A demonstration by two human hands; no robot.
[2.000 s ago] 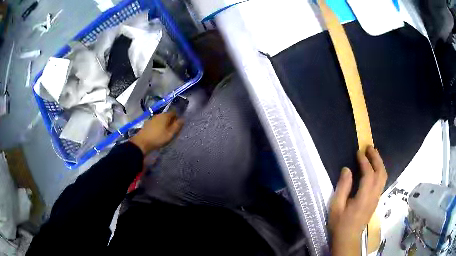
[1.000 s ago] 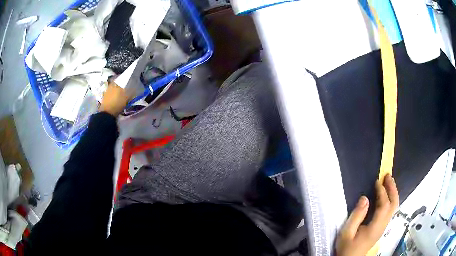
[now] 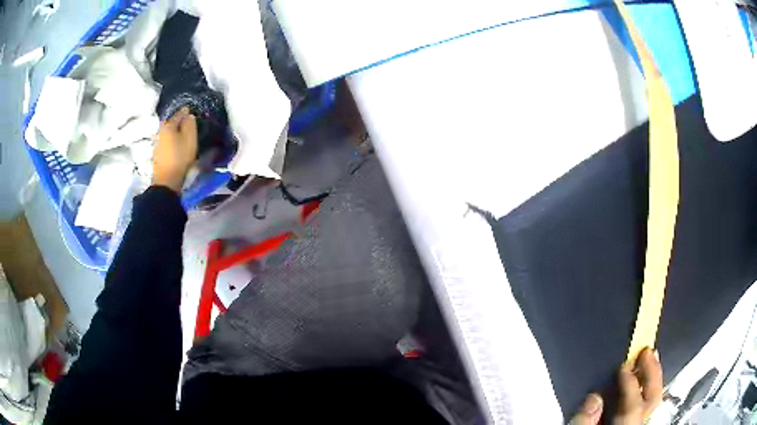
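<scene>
My left hand (image 3: 176, 149) is in the blue basket (image 3: 62, 195), its fingers curled on speckled black fabric (image 3: 189, 101). A white piece (image 3: 241, 75) hangs beside this fabric, over the basket's near rim. My right hand (image 3: 632, 394) is at the lower right, cut off by the picture's edge. Its fingertips hold the lower part of a long tan strip (image 3: 661, 191), with the thumb apart to the left. The strip lies lengthwise over a plain black panel (image 3: 581, 249) on the white table (image 3: 415, 199).
Off-white scraps (image 3: 108, 75) fill the basket. A red stool frame (image 3: 207, 286) stands below it, beside my grey-clad leg (image 3: 332, 282). The table's ruler-marked edge runs right of my leg. White machine parts (image 3: 726, 386) show at the lower right. Cloth (image 3: 17, 332) lies at the left.
My left hand has moved from the basket's near rim into its contents and onto the speckled fabric. The white piece has shifted right over the rim. The view has moved; my right hand stays at the strip.
</scene>
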